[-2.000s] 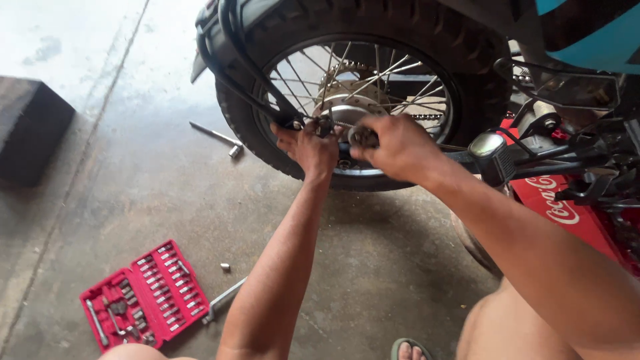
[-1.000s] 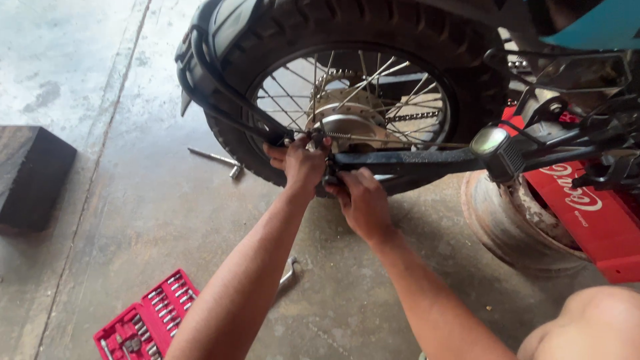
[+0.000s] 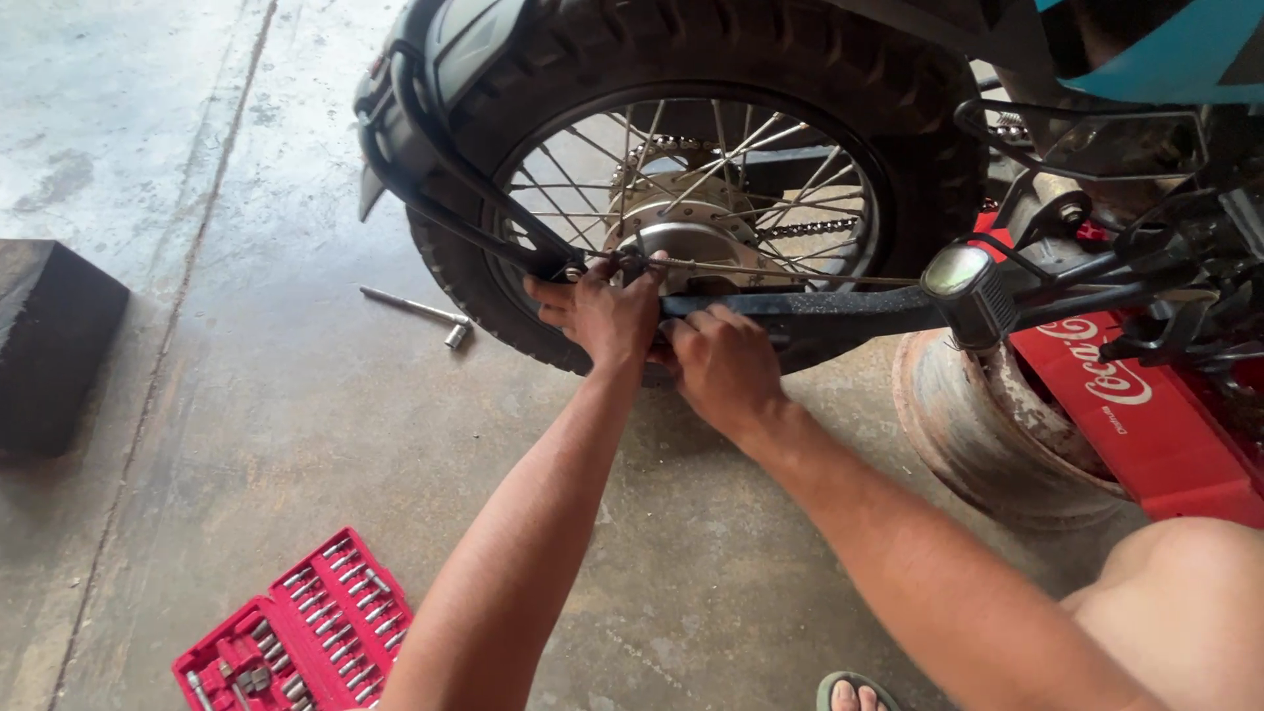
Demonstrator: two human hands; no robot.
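Observation:
A motorcycle's spoked rear wheel (image 3: pixel 810 148) stands in front of me, its brake drum hub (image 3: pixel 686 242) at the middle. My left hand (image 3: pixel 610 308) is at the rear end of the black swingarm (image 3: pixel 820 304), its fingertips around a small dark part by the end of the brake rod (image 3: pixel 790 272). Just right of it and lower, my right hand (image 3: pixel 719 357) has its fingers curled against the swingarm's underside; whatever lies inside them is hidden. The two hands nearly meet beneath the hub.
A socket handle tool (image 3: pixel 415 306) lies on the floor left of the tire. An open red socket set case (image 3: pixel 281 602) is at lower left. A dark block (image 3: pixel 59 346) sits far left. At right are a rusty wheel rim (image 3: pixel 938 425) and a red crate (image 3: pixel 1175 434).
My right hand was higher, near the hub, two seconds ago; it moved down below the swingarm. My left hand stays at the swingarm's end. The view has shifted.

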